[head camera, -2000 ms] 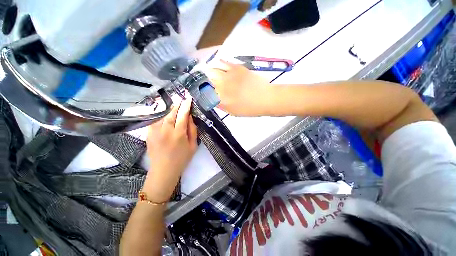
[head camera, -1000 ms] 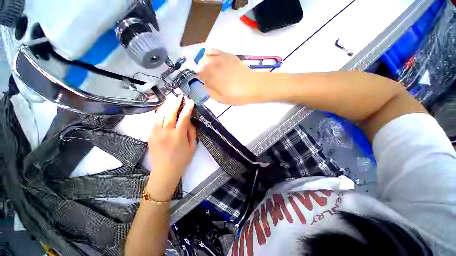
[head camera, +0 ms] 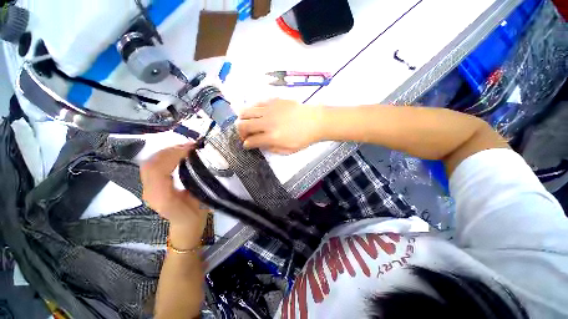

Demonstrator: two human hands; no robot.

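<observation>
My left hand [head camera: 173,184], with a bracelet at the wrist, holds a black zipper [head camera: 246,215] with pale lines, lifted in a loop in front of the needle area. My right hand [head camera: 277,126] has its fingertips on the edge of a grey checked fabric strip [head camera: 255,168], just beside the blue-grey attachment [head camera: 220,111]. The strip runs from the needle area of the white sewing machine [head camera: 81,31] over the table edge to my lap. The left fingertips are partly blurred and hidden by the zipper.
Cut strips [head camera: 118,227] lie left of the machine's front. Thread snips [head camera: 300,78], a black flat object [head camera: 325,22] with red-orange beside it and brown card [head camera: 215,34] lie behind my right hand. A blue crate [head camera: 482,65] and clear plastic stand right.
My left hand has moved left off the needle area and lifted the zipper away from the fabric. My right hand has moved down onto the strip. The view has shifted, with the snips fully visible.
</observation>
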